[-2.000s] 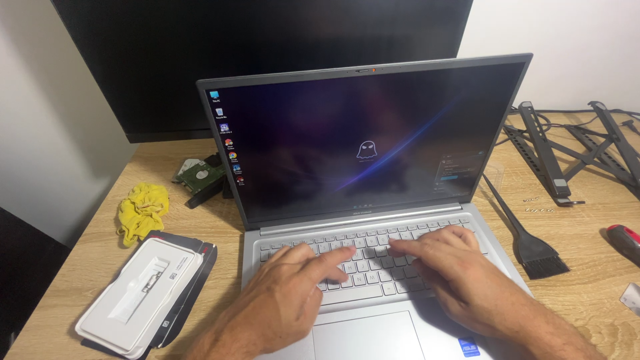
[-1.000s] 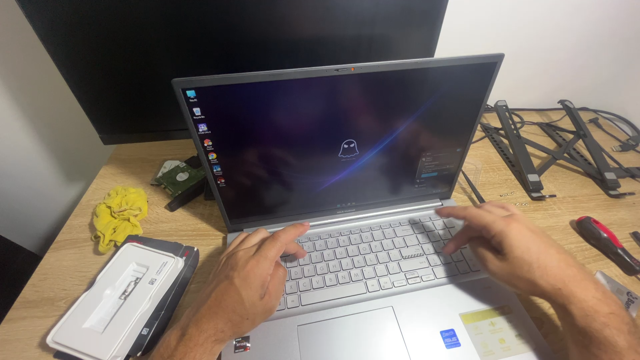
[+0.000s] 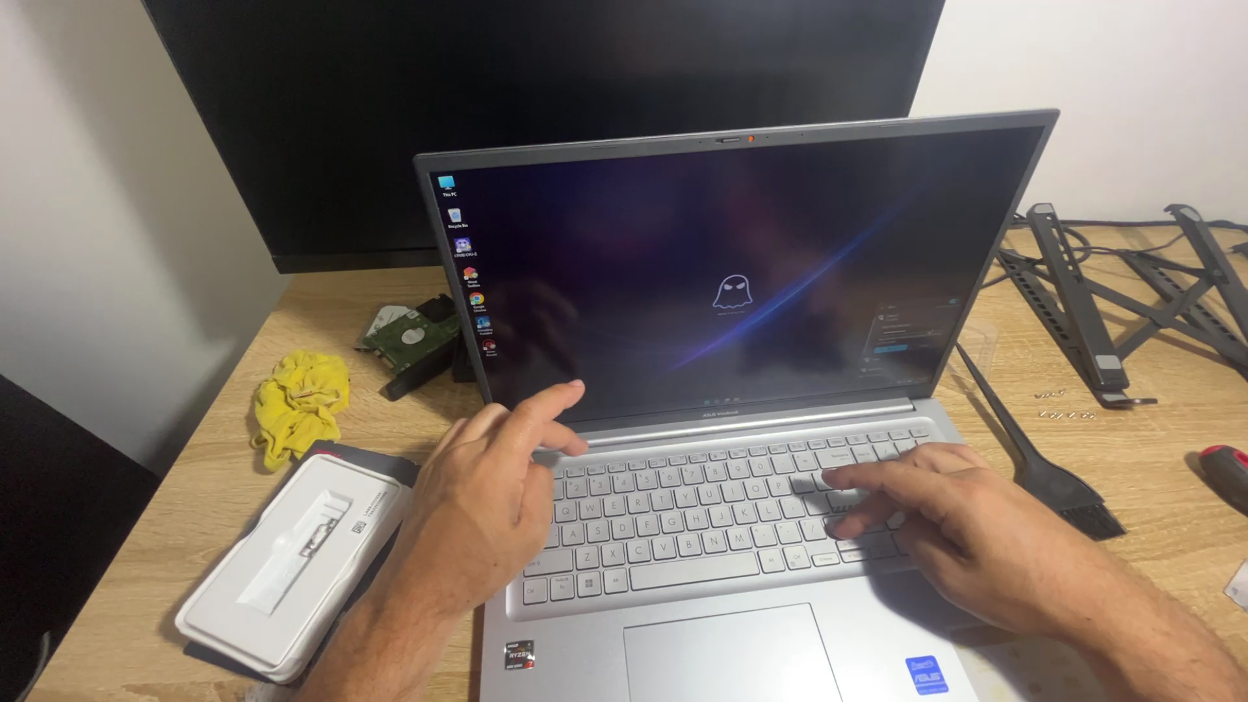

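Observation:
An unfolded silver ASUS laptop (image 3: pixel 726 643) stands on the wooden table, its screen (image 3: pixel 624 253) lit with a dark desktop, a ghost figure and a small panel at the lower right. My left hand (image 3: pixel 492 487) is over the left edge of the keyboard (image 3: pixel 692 517), fingers apart, index finger raised in front of the lower screen; it holds nothing. Over the right part of the keys is my right hand (image 3: pixel 965 526), fingers spread and holding nothing. Whether its fingertips touch the keys I cannot tell.
Left of the laptop lie a white tray-like box (image 3: pixel 224 585), a yellow cloth (image 3: pixel 302 400) and a hard drive with a green circuit board (image 3: pixel 414 341). To the right are a black brush (image 3: pixel 1053 478), small screws (image 3: pixel 1066 415), a folding stand (image 3: pixel 1072 302) and a red-black tool handle (image 3: pixel 1224 473). Behind stands a dark monitor (image 3: pixel 546 68).
My left index finger has lifted from the keyboard's upper left corner. My right hand has come down from the keyboard's upper right edge to the keys at the right.

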